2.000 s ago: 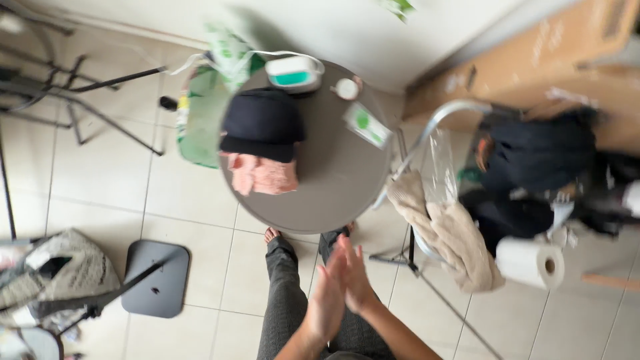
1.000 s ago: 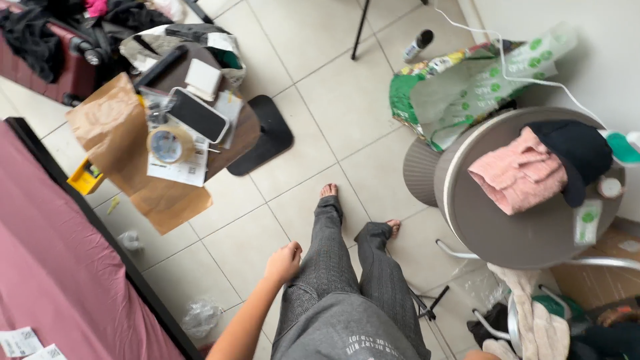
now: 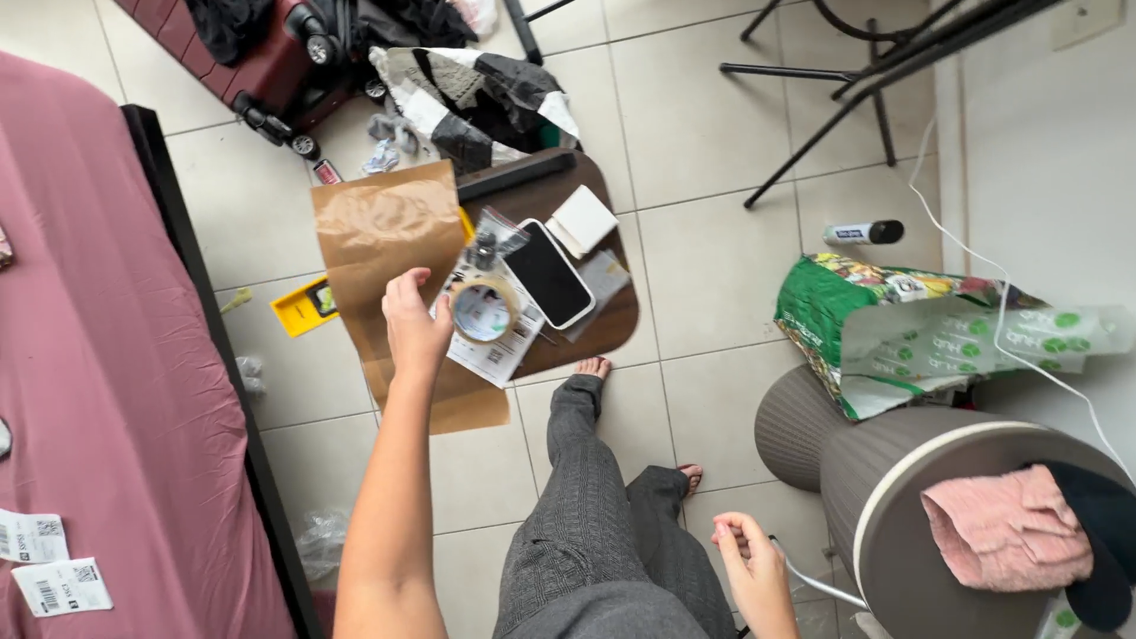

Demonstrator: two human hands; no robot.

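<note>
My left hand (image 3: pixel 415 319) hovers over a small dark wood table (image 3: pixel 612 328), fingers apart and slightly bent, just left of a roll of clear tape (image 3: pixel 484 310). Beneath that hand lies a sheet of brown paper (image 3: pixel 382 213). Around the tape are a printed sheet (image 3: pixel 497 359), a smartphone with a black screen (image 3: pixel 548 273), a small clear bag (image 3: pixel 493 238) and a white square box (image 3: pixel 582 220). My right hand (image 3: pixel 750 555), low at the right of my legs, has loosely curled fingers and nothing visible in it.
A pink-sheeted bed (image 3: pixel 142 355) with labels stands left. A yellow object (image 3: pixel 304 306) is beside the table. Behind are a maroon suitcase (image 3: pixel 204 53) and an open bag (image 3: pixel 479 98). A green bag (image 3: pixel 816 311) and a round table (image 3: pixel 896 532) with pink cloth (image 3: pixel 1012 528) are right.
The view has swung from the round table toward the small dark table. My hands, together two seconds ago, are now apart, and my left hand has reached out over the brown paper.
</note>
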